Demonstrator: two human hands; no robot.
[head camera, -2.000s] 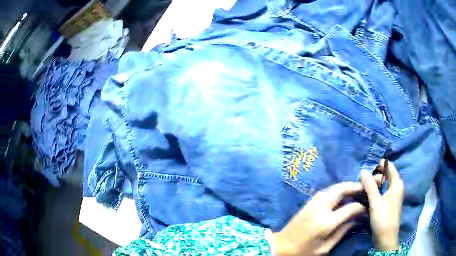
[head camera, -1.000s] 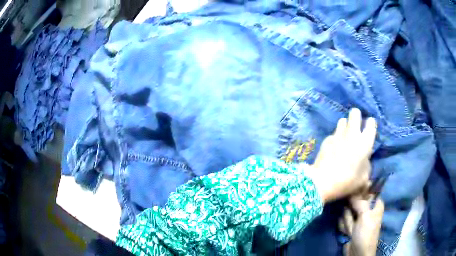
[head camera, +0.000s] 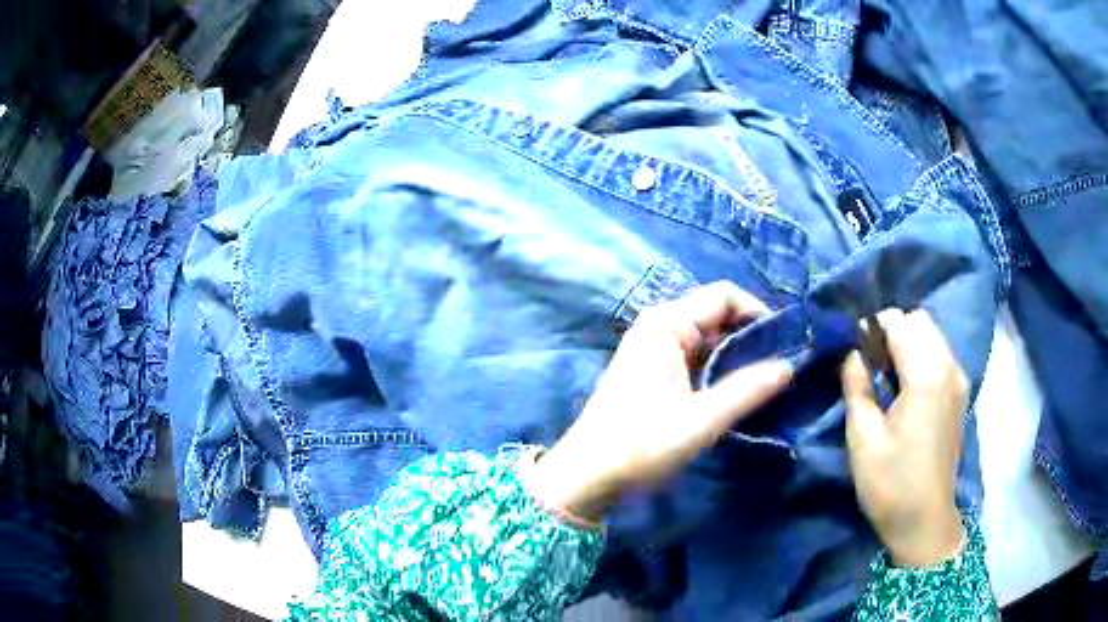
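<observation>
A blue denim shirt (head camera: 468, 273) lies spread in front of me. My left hand (head camera: 680, 401) pinches a folded-up flap of it (head camera: 759, 346) between thumb and fingers, near the chest pocket. The yellow embroidery does not show. My right hand (head camera: 909, 419) is just right of the flap, apart from my left hand. Between its thumb and fingers is a small dark tool (head camera: 875, 345) that looks like the thread snips, mostly hidden and blurred. The placket has a shiny round button (head camera: 644, 179). A small dark neck label (head camera: 857, 213) shows inside the collar.
More denim garments (head camera: 1033, 158) lie at the right and top. A heap of ruffled blue pieces (head camera: 112, 328) is at the left, with pale cloth (head camera: 164, 146) and a brown box-like thing (head camera: 140, 95) above it. The white table (head camera: 237, 561) shows at its edges.
My left hand has moved left and down and now holds up a flap of the shirt. My right hand has risen. The shirt's pocket area is folded over, and the button and neck label now show.
</observation>
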